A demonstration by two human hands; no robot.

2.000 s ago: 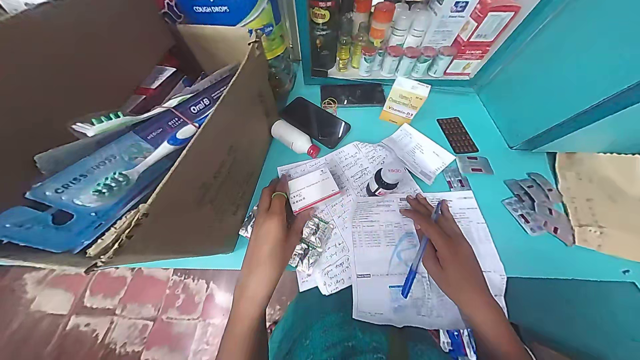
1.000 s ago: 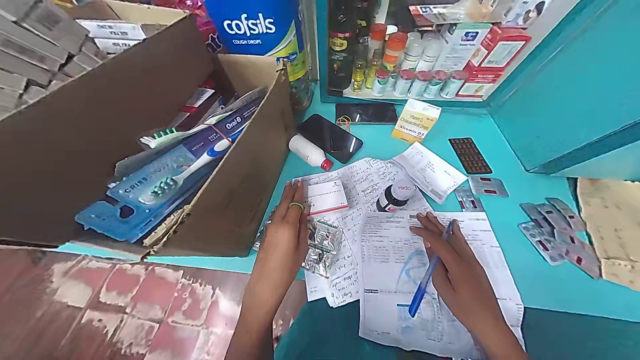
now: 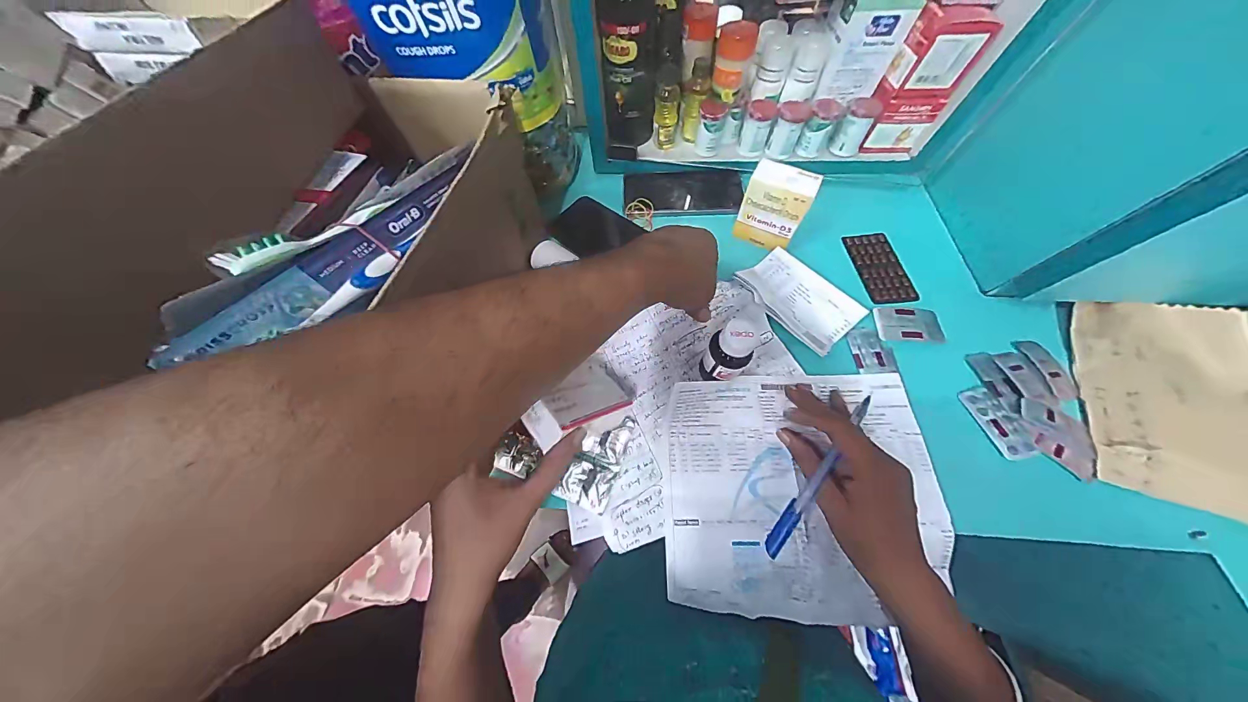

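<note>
My right hand (image 3: 858, 478) rests on a printed sheet (image 3: 721, 565), with a blue pen (image 3: 804, 502) held between its fingers. My left hand (image 3: 492, 517) lies beside silver blister packs (image 3: 597, 468) and a white and red medicine box (image 3: 585, 392), partly behind another person's forearm. Whether it grips anything is hidden. That person's hand (image 3: 682, 268) is bent down over handwritten papers (image 3: 648, 356). A dark bottle with a white cap (image 3: 728, 353) stands on the papers near the top of the printed sheet.
An open cardboard box (image 3: 507, 185) holds toothbrushes at the left. Toward the back are phones (image 3: 595, 226), a yellow and white carton (image 3: 777, 205) and folded paper (image 3: 804, 302). Blister packs (image 3: 1024, 400) lie right, beside brown paper (image 3: 1160, 400). Bottles fill a shelf (image 3: 760, 161).
Another person's arm has come in from the left, across the box and over my left hand. My right hand stays on the printed sheet with the pen.
</note>
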